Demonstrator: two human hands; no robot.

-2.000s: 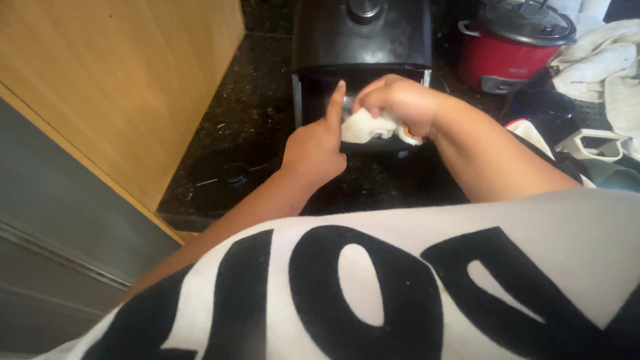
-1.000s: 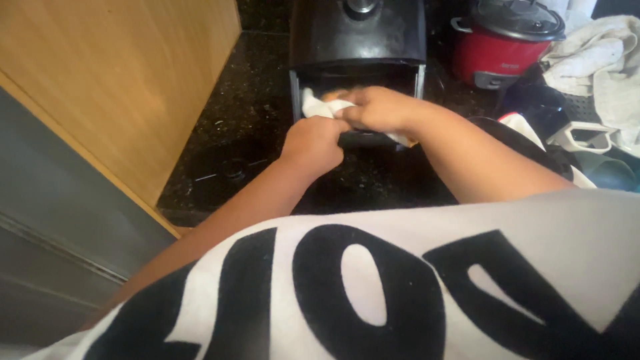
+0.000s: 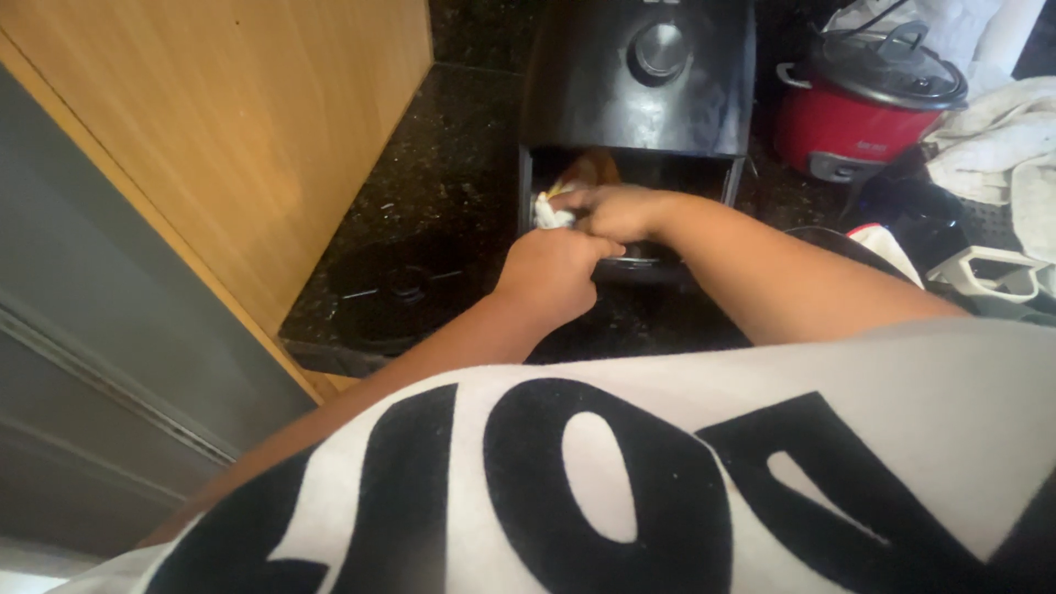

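A black air fryer point(image 3: 639, 91) with a round knob point(image 3: 660, 51) stands on the counter, its front cavity point(image 3: 681, 173) exposed. At the lower left of that cavity is a white cloth point(image 3: 551, 213), bunched and partly hidden. My right hand point(image 3: 619, 213) reaches into the opening, its fingers at the cloth; its exact hold is hard to see. Just below, my left hand point(image 3: 554, 268) lies at the cavity's lower edge, close to the cloth, with a finger pointing right beneath the right hand. Whether the left hand grips the cloth cannot be told. An orange-brown patch shows inside the cavity.
On the dark speckled stone counter point(image 3: 412, 181), a red rice cooker point(image 3: 858, 124) with a glass lid stands at the right. Beside it are pale cloths point(image 3: 1002, 140) and a white plastic item point(image 3: 986, 272). A wooden panel point(image 3: 247, 132) borders the counter at the left.
Two seconds ago the white cloth was at the right of the air fryer's opening; now it is at the left side, deeper in. Both hands have shifted with it, and the left index finger no longer points up.
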